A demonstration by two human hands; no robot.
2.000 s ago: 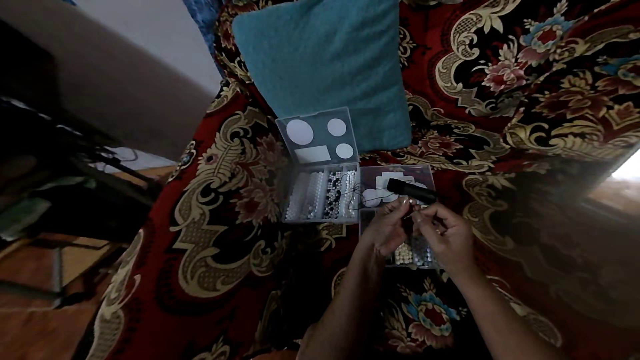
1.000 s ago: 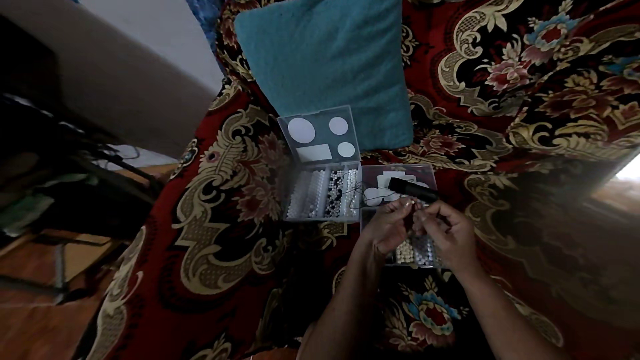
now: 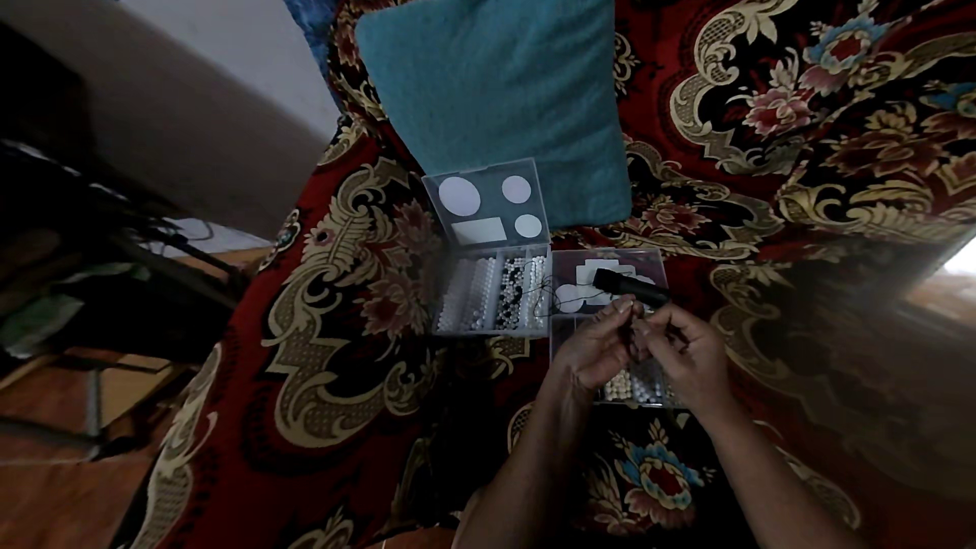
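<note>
My left hand (image 3: pixel 598 347) and my right hand (image 3: pixel 686 354) meet fingertip to fingertip above a clear plastic bead box (image 3: pixel 662 263). A thin dark cord (image 3: pixel 543 293) loops out to the left of my fingers, and what they pinch is too small and dim to name. Pale beads (image 3: pixel 619 385) show in the box below my hands. A black cylindrical object (image 3: pixel 629 286) lies just beyond my fingertips, over white paper shapes. To the left, another open clear box (image 3: pixel 492 333) holds rows of white and dark beads (image 3: pixel 511 290); its raised lid (image 3: pixel 488 200) bears white round and rectangular stickers.
A teal cushion (image 3: pixel 496 99) lies behind the left box, which leans its lid toward it. Red and black floral fabric (image 3: pixel 343 320) spreads under everything. At the far left are a pale wall (image 3: pixel 206 99) and a wooden piece with metal legs (image 3: pixel 137 381) on the floor.
</note>
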